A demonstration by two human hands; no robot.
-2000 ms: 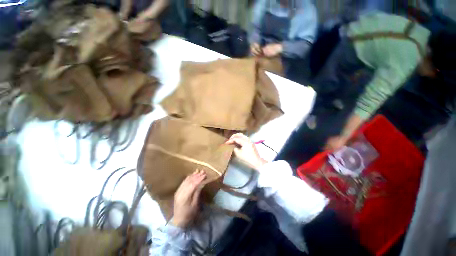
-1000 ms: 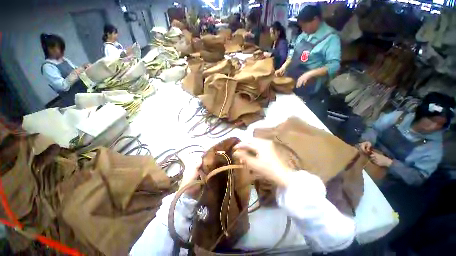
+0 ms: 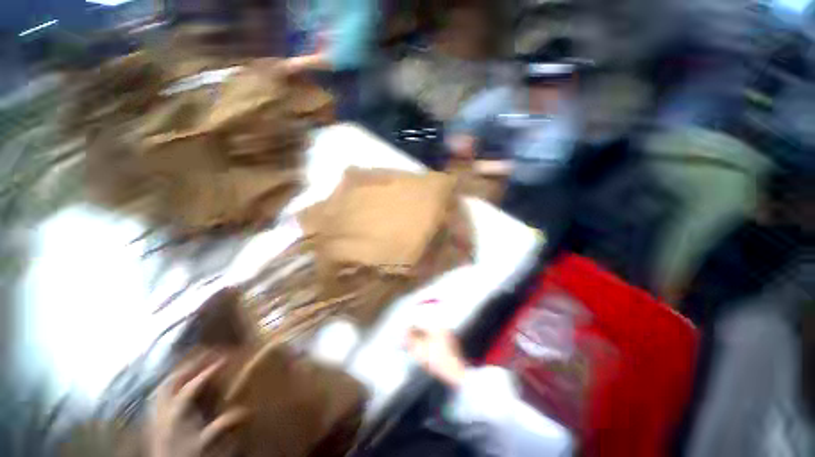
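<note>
The view is strongly blurred. A brown bag point(image 3: 299, 402) lies at the lower middle, at the table's near edge. My left hand point(image 3: 192, 406) is at its left side, fingers spread over the dark brown fabric and gripping it. My right hand point(image 3: 438, 354) is apart from the bag, to its right, low near the table edge; blur hides whether it holds anything. Another brown bag point(image 3: 384, 219) lies flat on the white table beyond. A small pink-red thing point(image 3: 429, 302) lies on the table just beyond my right hand.
A large pile of brown bags point(image 3: 214, 152) stands at upper left, with straps spread before it. A red crate point(image 3: 639, 357) with pale small parts is at right. A seated person point(image 3: 527, 134) works beyond the table; a person in green point(image 3: 706, 178) is beyond the crate.
The view has swung right, bringing the red crate back in. My right hand has left the bag and moved right. The bag has turned and sits lower, with my left hand on it.
</note>
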